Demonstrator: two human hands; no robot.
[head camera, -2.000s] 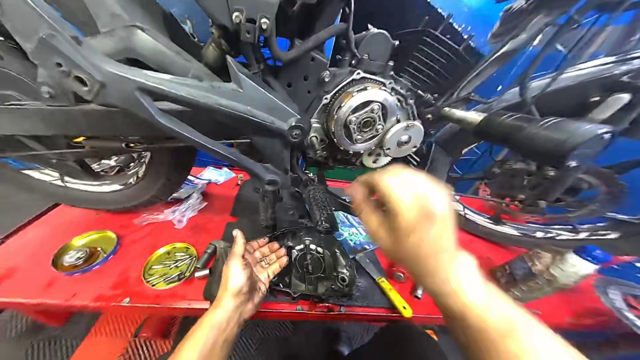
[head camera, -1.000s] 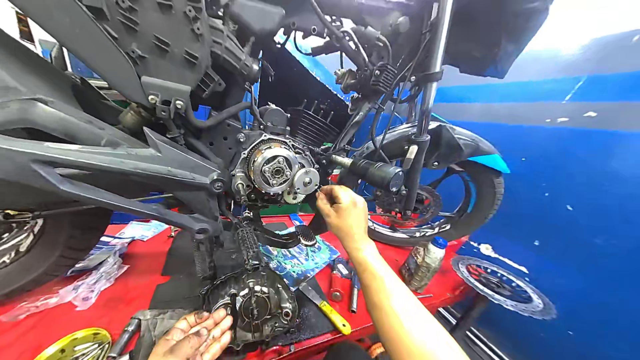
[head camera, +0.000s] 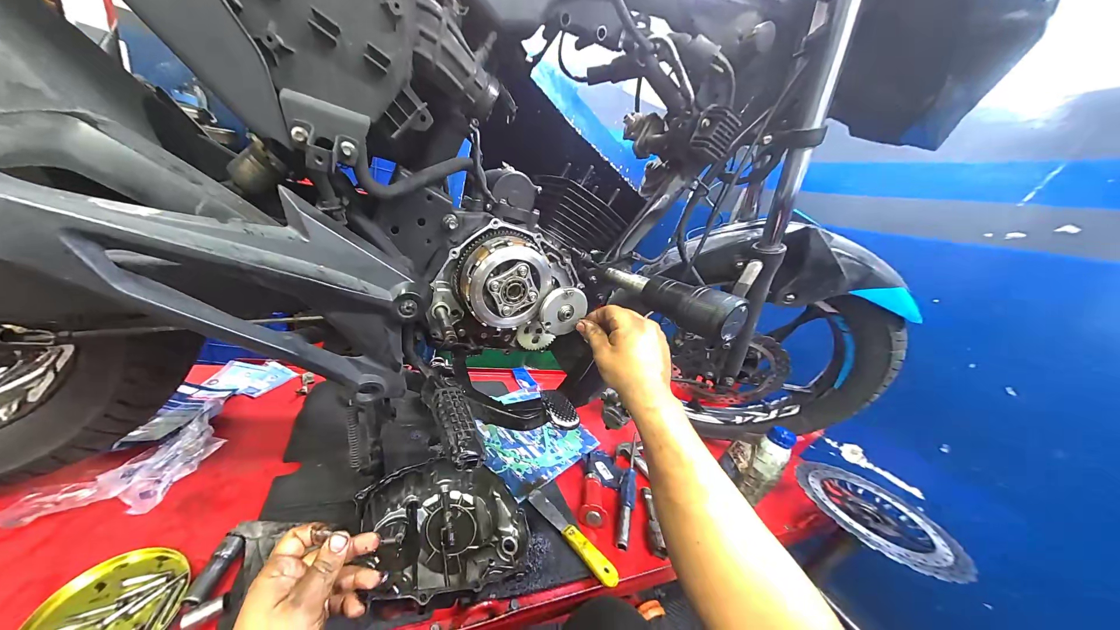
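Note:
My right hand is at the lower right rim of the motorcycle's open engine case, thumb and forefinger pinched beside the round metal disc; whether something small is between them I cannot tell. Left of that disc sits the clutch assembly, with a small toothed gear below. My left hand, palm up with fingers curled, is by the left edge of the black engine cover. A small dark piece seems to be at its fingertips, too unclear to name.
On the red bench lie a yellow-handled scraper, several tools, a yellow dish of bolts and plastic bags. A brake disc is at the right. The footpeg and brake pedal jut out below the engine.
My right hand, blurred in front of the bench two seconds ago, has come to the engine case beside the round disc. My left hand's open fingers have curled. The view has shifted.

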